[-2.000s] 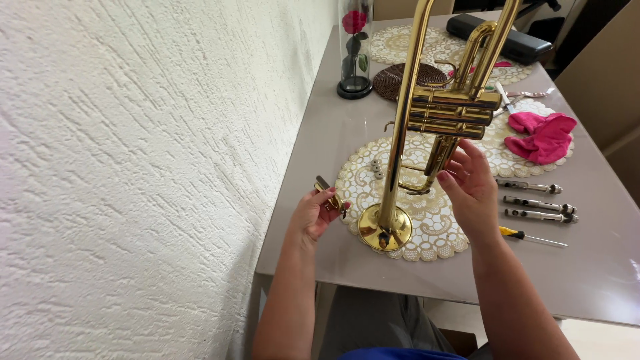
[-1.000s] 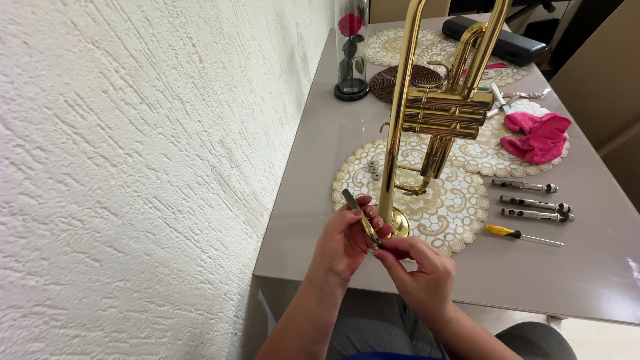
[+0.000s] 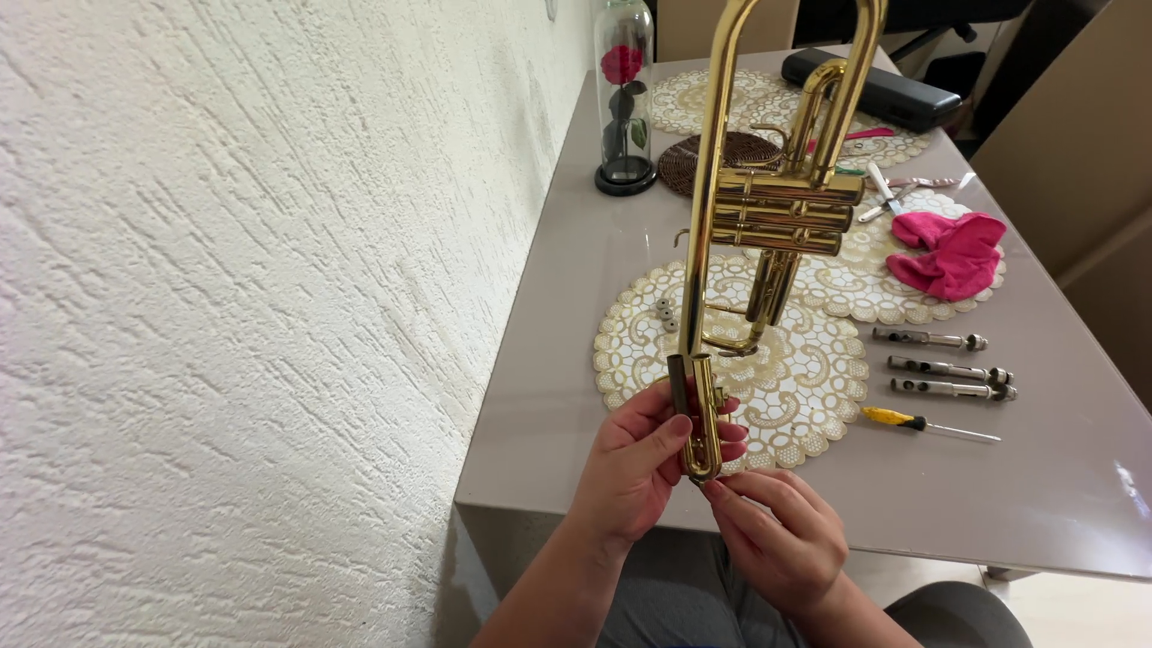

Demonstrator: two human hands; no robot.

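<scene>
My left hand [image 3: 643, 459] holds a small U-shaped brass tuning slide [image 3: 707, 423], its two open tube ends pointing up. The fingertips of my right hand [image 3: 778, 531] pinch the curved lower end of this slide. Behind my hands a brass trumpet [image 3: 783, 211] stands upright on a round lace-patterned placemat [image 3: 814, 396]; its bell is hidden by my left hand and the slide. To the right lie several metal piston valves [image 3: 945, 390] and a screwdriver with a yellow and black handle [image 3: 891, 418]. Small grey round parts [image 3: 666, 315] lie left of the trumpet's long tube.
A glass dome with a red rose [image 3: 623, 108] stands beside the textured white wall [image 3: 270, 270]. Farther back are a brown woven mat [image 3: 679, 166] and a black case [image 3: 891, 94]. A pink cloth [image 3: 954, 252] and white-handled tools [image 3: 880, 184] lie on the right placemat.
My right hand has left its place beside the trumpet and come down to the slide. My left hand has brought the slide from the left to in front of the trumpet and turned it upright.
</scene>
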